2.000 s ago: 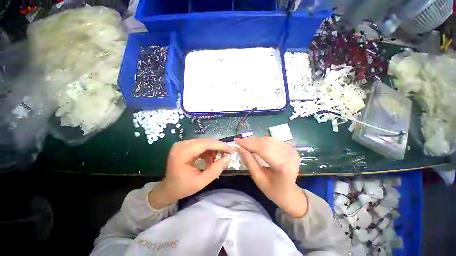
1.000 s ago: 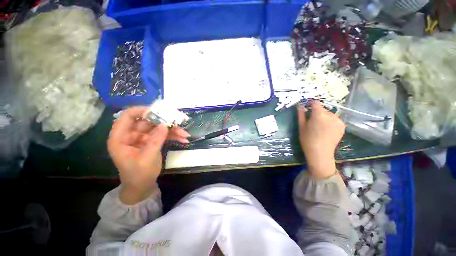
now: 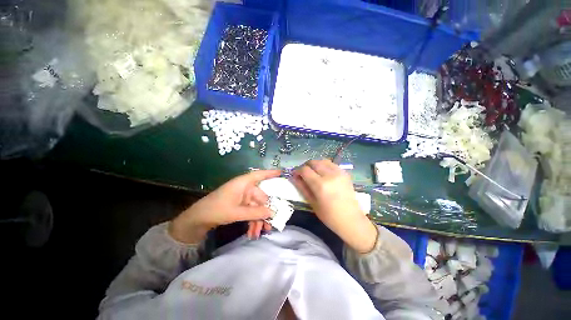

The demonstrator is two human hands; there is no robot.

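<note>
My left hand (image 3: 235, 203) holds a white square plastic housing (image 3: 280, 212) below its palm, at the bench's front edge. Its thumb and index finger reach right toward my right hand. My right hand (image 3: 329, 190) has its fingertips pinched together beside the left index fingertip; whether something small is between them cannot be told. A white strip (image 3: 362, 201) lies at the bench edge, partly hidden by my right hand. Another white square housing (image 3: 388, 172) lies on the green bench right of my hands.
Behind are a blue bin of dark metal pins (image 3: 238, 62), a white tray (image 3: 338, 94) and white caps (image 3: 231, 129). Cream clips (image 3: 466, 137), a clear box (image 3: 508, 178) and dark red parts stand right. Bags of cream covers (image 3: 144, 69) flank both sides; a blue crate (image 3: 506, 281) is below right.
My right hand has moved from the cream clips back to my left hand. My left hand has lowered the housing to the bench edge. The camera view has shifted and tilted.
</note>
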